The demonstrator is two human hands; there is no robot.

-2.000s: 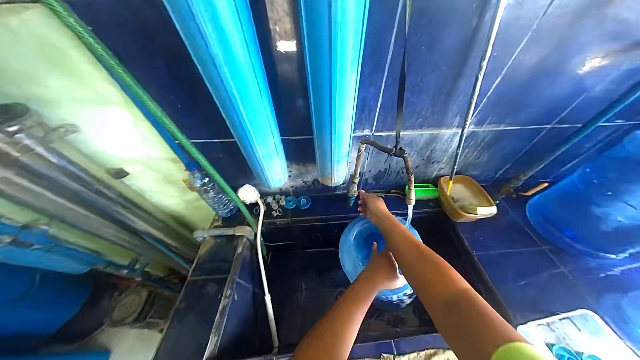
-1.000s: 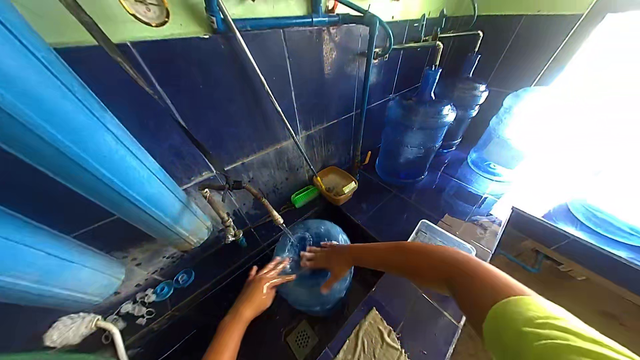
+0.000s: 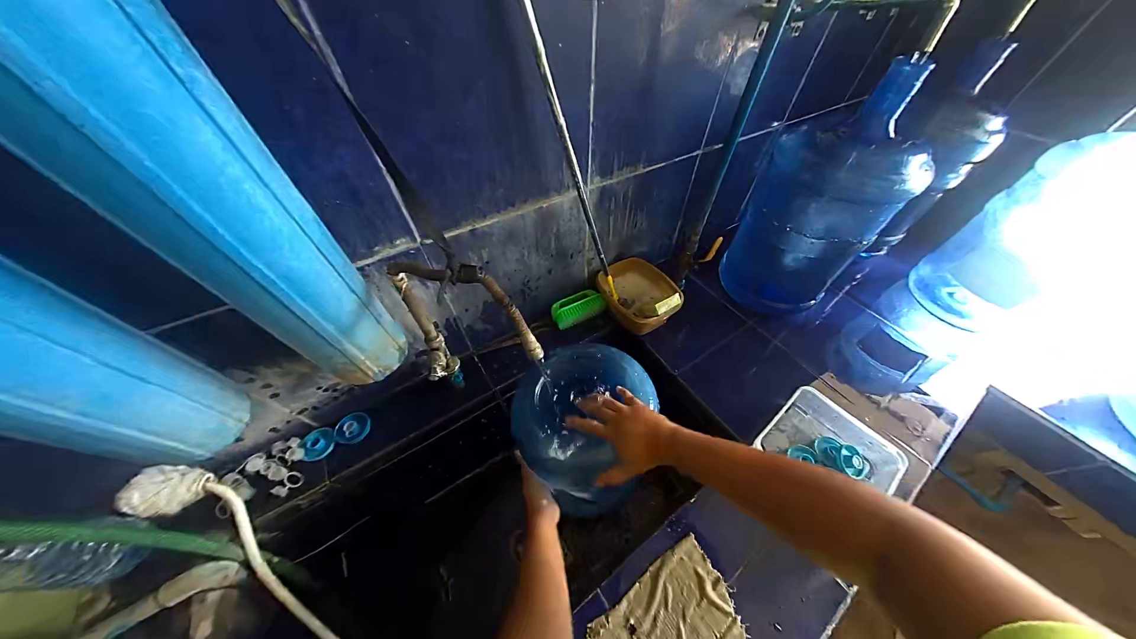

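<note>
A large round blue plastic water jug [image 3: 568,444] stands in the dark tiled basin [image 3: 399,524], its bottom or top not clearly told. Water runs onto it from the taped spout of a pipe faucet [image 3: 524,337]. My right hand [image 3: 626,435] lies spread over the jug's wet upper surface. Against the jug's lower left side rests my left hand [image 3: 537,497], its fingers partly hidden. Just behind the jug are a green scrub brush [image 3: 578,309] and a tan plastic basin [image 3: 646,288] holding a yellowish block.
Two blue filter housings [image 3: 222,204] slant in at left, above loose caps [image 3: 282,463] and a white-headed brush [image 3: 164,491]. Blue water jugs [image 3: 821,213] stand at right. Nearer are a tray [image 3: 874,444] of blue caps and a beige cloth [image 3: 670,595].
My left hand has moved from the jug's upper surface down to its side. My right hand is still on top, more spread. The view has shifted since the earlier frames.
</note>
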